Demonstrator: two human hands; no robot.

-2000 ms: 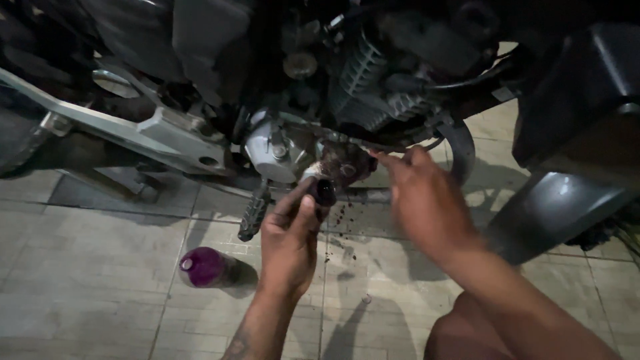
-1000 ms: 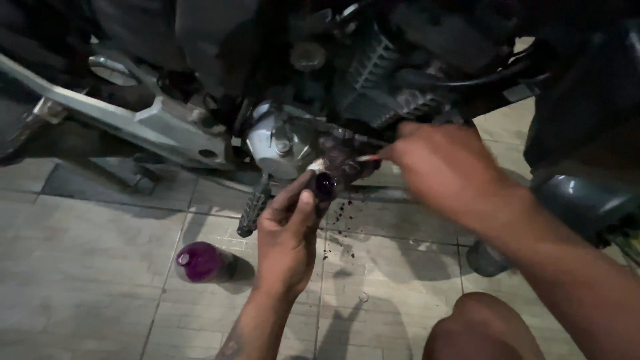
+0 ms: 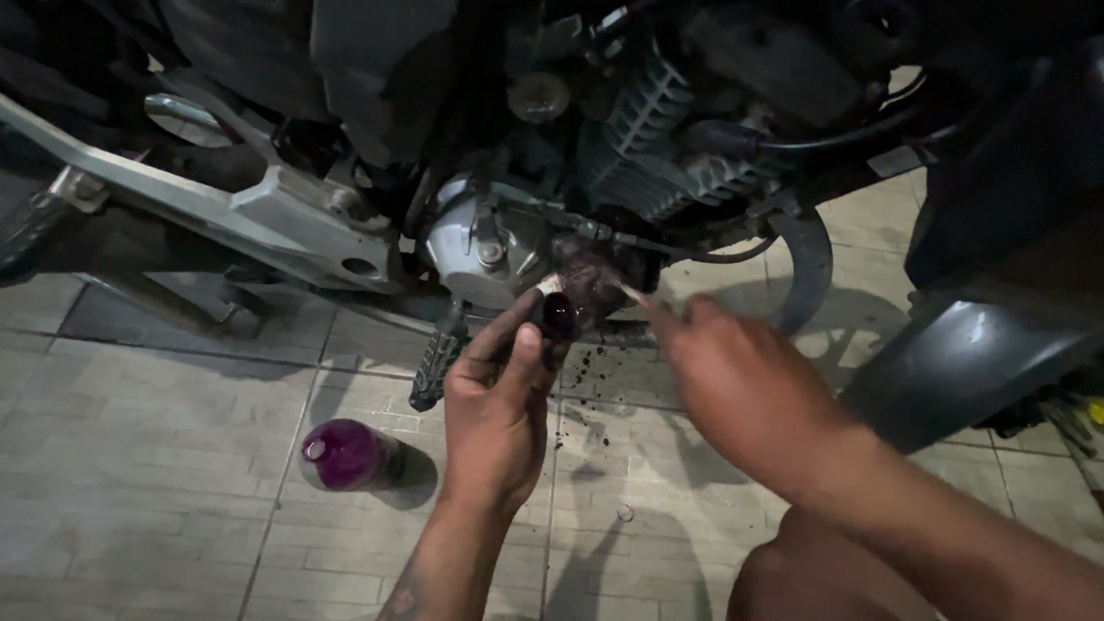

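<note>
My left hand (image 3: 504,388) grips a small dark cup (image 3: 560,312) with dark liquid in it, held just below the motorcycle engine's lower casing (image 3: 595,272). From the right, my right hand (image 3: 746,379) pinches a thin pale-tipped tool (image 3: 636,294), a brush by its look, whose tip meets the dark, wet-looking casing. Left of that spot is a round silver engine cover (image 3: 487,246) with a cable lever. A purple bottle (image 3: 345,454) with an open top stands on the floor left of my left hand.
A rubber footpeg (image 3: 438,366) juts down beside my left hand. The silver frame plate (image 3: 233,207) runs off to the left, and the dark fender (image 3: 966,371) stands at the right. Dark drops (image 3: 591,388) spot the tiled floor. My knee (image 3: 802,569) shows at the bottom.
My right hand first moved up and to the left, then back down, its tool staying near the casing. My left hand has kept the cup at about the same place.
</note>
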